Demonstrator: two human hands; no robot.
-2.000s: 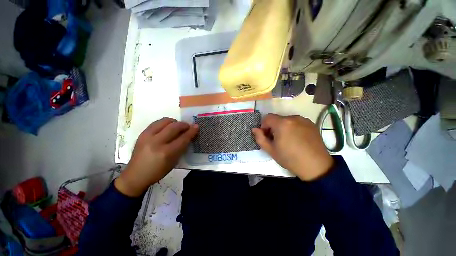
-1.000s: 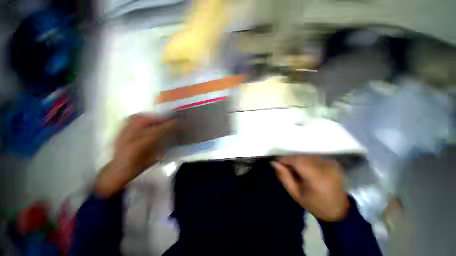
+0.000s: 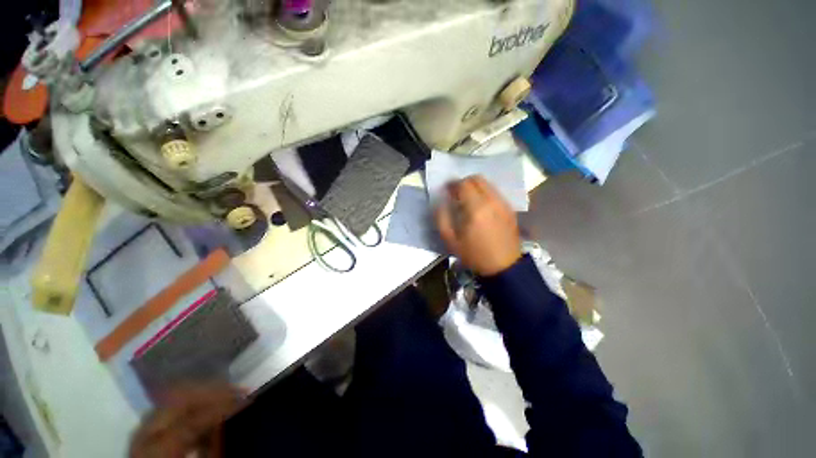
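The translucent sewing template (image 3: pixel 130 246) lies open at the lower left of the machine, with an orange band (image 3: pixel 163 305) across it and a red strip beside the band. A dark grey outer fabric piece (image 3: pixel 199 340) lies flat on its near half. My left hand (image 3: pixel 188 420) is blurred at the near edge of that piece; whether it grips anything cannot be told. My right hand (image 3: pixel 479 224) is on the light grey lining pieces (image 3: pixel 483 170) at the table's right edge, fingers bent down on them; whether they pinch one is unclear.
The off-white sewing machine (image 3: pixel 358 76) spans the back. Green-lined scissors (image 3: pixel 333 243) lie by the dark outer fabric stack (image 3: pixel 365 183). The cream-yellow attachment (image 3: pixel 67 246) stands over the template's left side. A blue translucent sheet (image 3: pixel 586 89) is at the far right.
The view has swung right. My right hand has left the outer fabric piece and moved to the lining pieces. My left hand has stayed near the template.
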